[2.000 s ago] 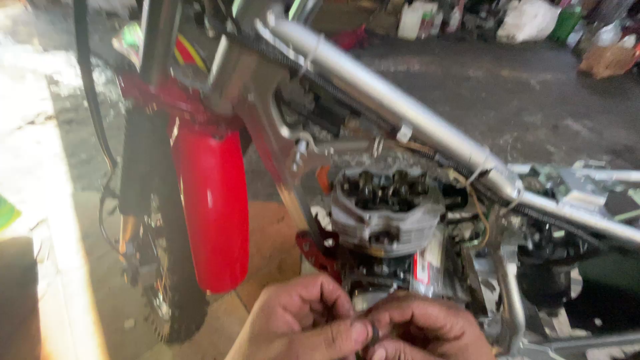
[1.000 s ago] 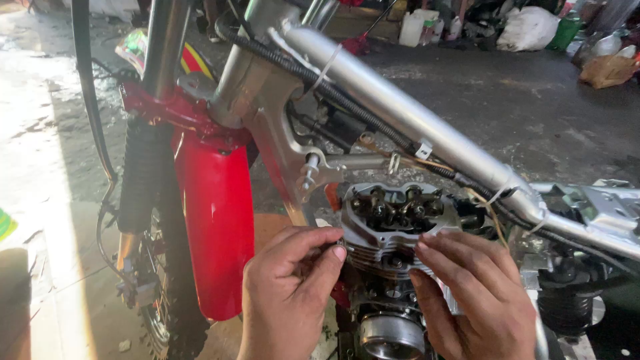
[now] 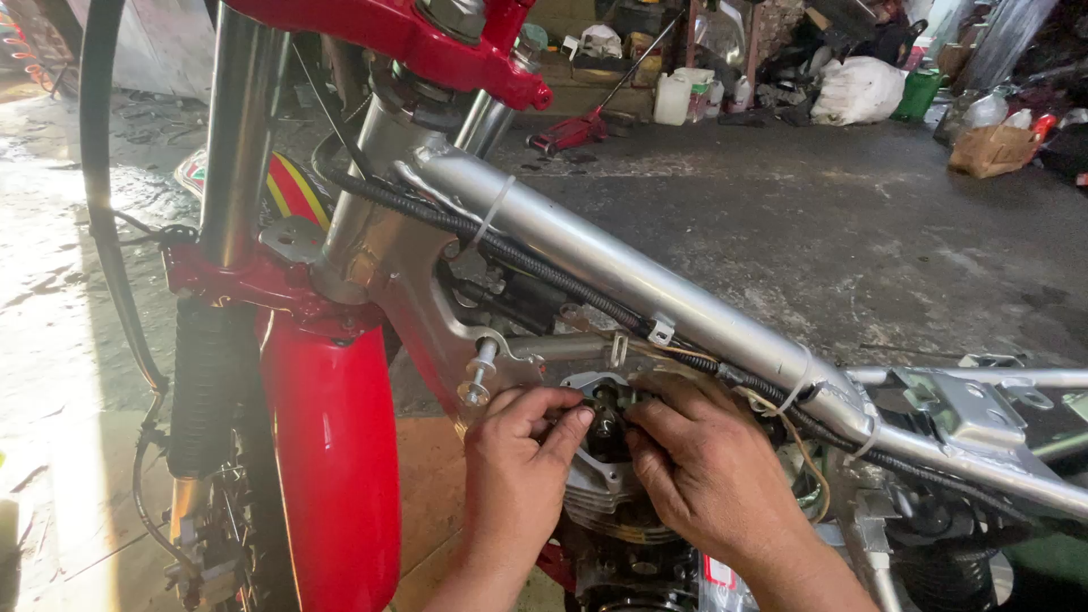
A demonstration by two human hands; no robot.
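Note:
An open motorcycle cylinder head [image 3: 614, 474] sits on the finned engine below the silver frame tube [image 3: 629, 263], its dark valve gear [image 3: 605, 421] showing between my hands. At the left side of the gear is my left hand [image 3: 523, 450], thumb and index finger close together; whether a small part is between them I cannot tell. My right hand [image 3: 710, 459] reaches over the right side of the head, fingers curled down at the valve gear, their tips partly hidden. A bolt with washers [image 3: 480, 374] stands out of the frame bracket just left of the head.
A black corrugated cable sleeve [image 3: 578, 293] runs under the frame tube, held by zip ties. Left are the red front fender [image 3: 331, 459], red fork clamp [image 3: 272, 276] and a hanging black hose [image 3: 102, 195]. Behind stand a red floor jack [image 3: 569, 132], jugs [image 3: 671, 98] and a white sack [image 3: 858, 89].
Both hands have moved from the near edge of the cylinder head onto its top, around the valve gear. Two seconds ago they were together in front of the engine. The view has shifted.

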